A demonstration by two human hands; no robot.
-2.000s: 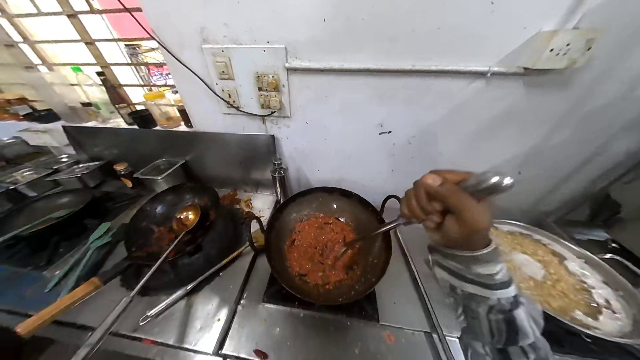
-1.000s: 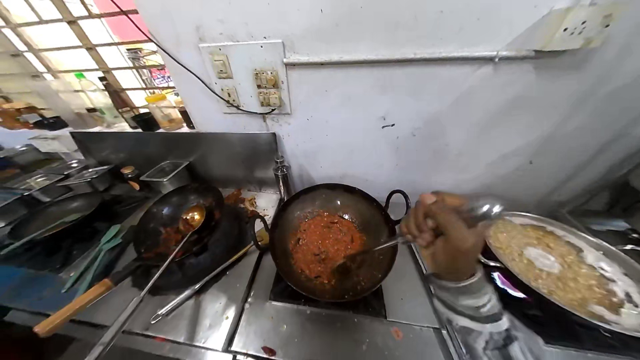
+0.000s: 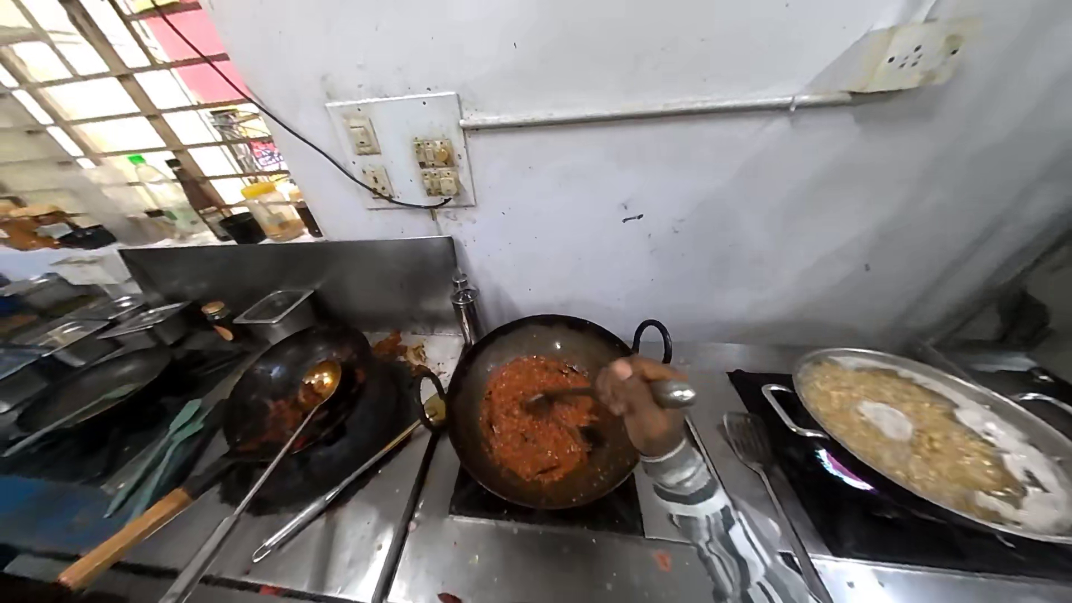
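My right hand (image 3: 643, 400), in a grey and white patterned sleeve, grips the metal handle of a stirring utensil (image 3: 672, 393) above the right side of a dark kadai (image 3: 624, 452). The utensil's dark shaft reaches left into a thick red-orange masala (image 3: 536, 419), and its working end is partly hidden there. The kadai has two loop handles and stands on a burner. My left hand is not in view.
Left is a black wok (image 3: 251, 402) with a wooden handle and a ladle (image 3: 322, 381) in it; tongs (image 3: 335, 494) lie between the pans. Right, a slotted turner (image 3: 749, 440) lies beside a wide pan (image 3: 825, 419) of bubbling food over a lit burner.
My right hand has moved the utensil from the right part of the masala toward its middle. The masala is spread differently in the kadai. The view has shifted a little.
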